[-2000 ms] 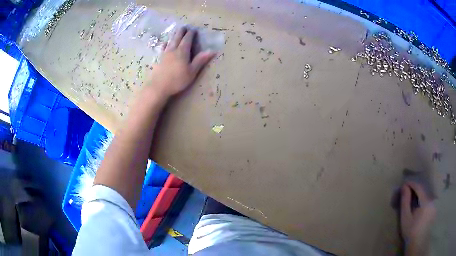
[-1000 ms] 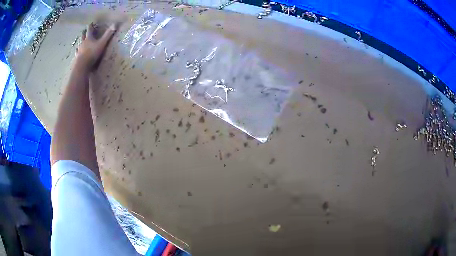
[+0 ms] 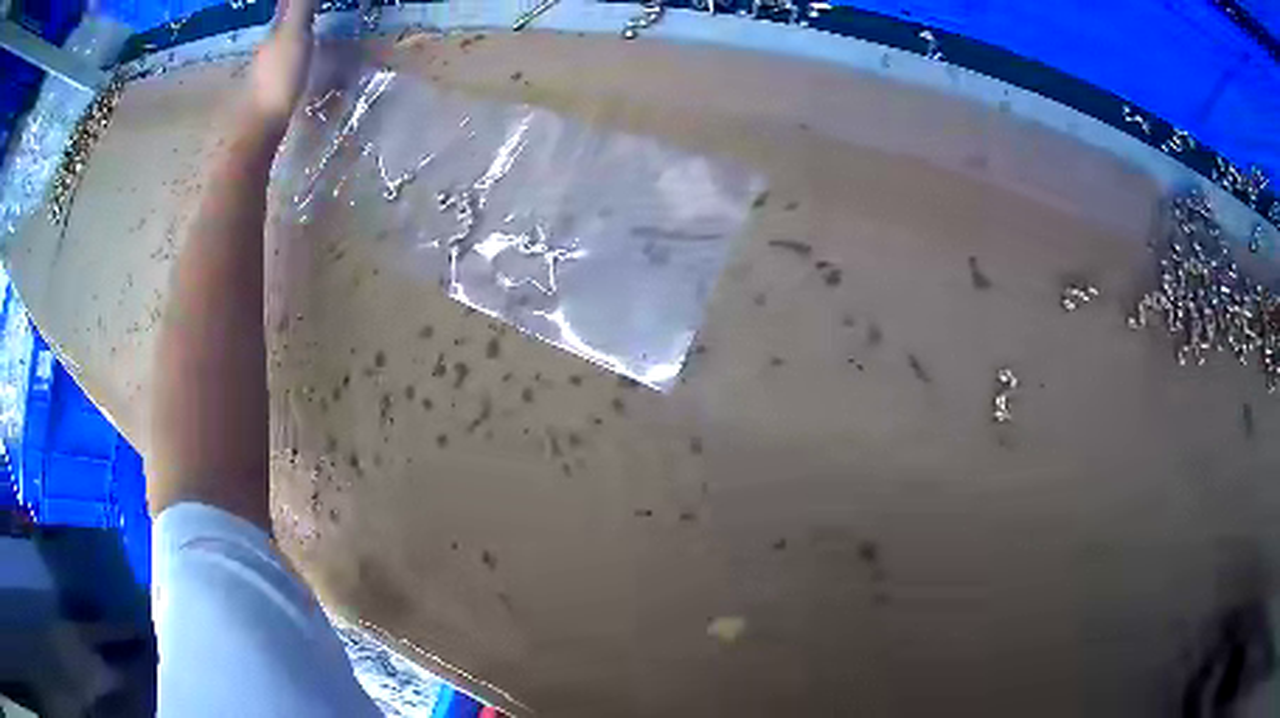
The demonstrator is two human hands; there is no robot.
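A clear plastic bag strip (image 3: 618, 225) lies flat on the cardboard-covered table (image 3: 786, 477). A small cluster of metal pieces (image 3: 456, 218) shows at its middle, among bright creases. My left hand (image 3: 288, 63) is at the far edge, beyond the strip's left end. It is blurred and cut off by the top of the picture, so its fingers and any hold are hidden. My right hand cannot be made out; only a dark blurred shape shows in the bottom right corner.
Loose metal pieces (image 3: 1207, 302) are heaped at the far right, with small groups (image 3: 1004, 396) nearer. More pieces (image 3: 82, 147) lie at the far left beside clear plastic. Blue bins (image 3: 1109, 56) stand beyond the table. White plastic (image 3: 393, 673) shows below the near edge.
My left hand first left the strip for the table's far left, then moved up to the far edge. My right hand has dropped from clear view. The view has shifted left.
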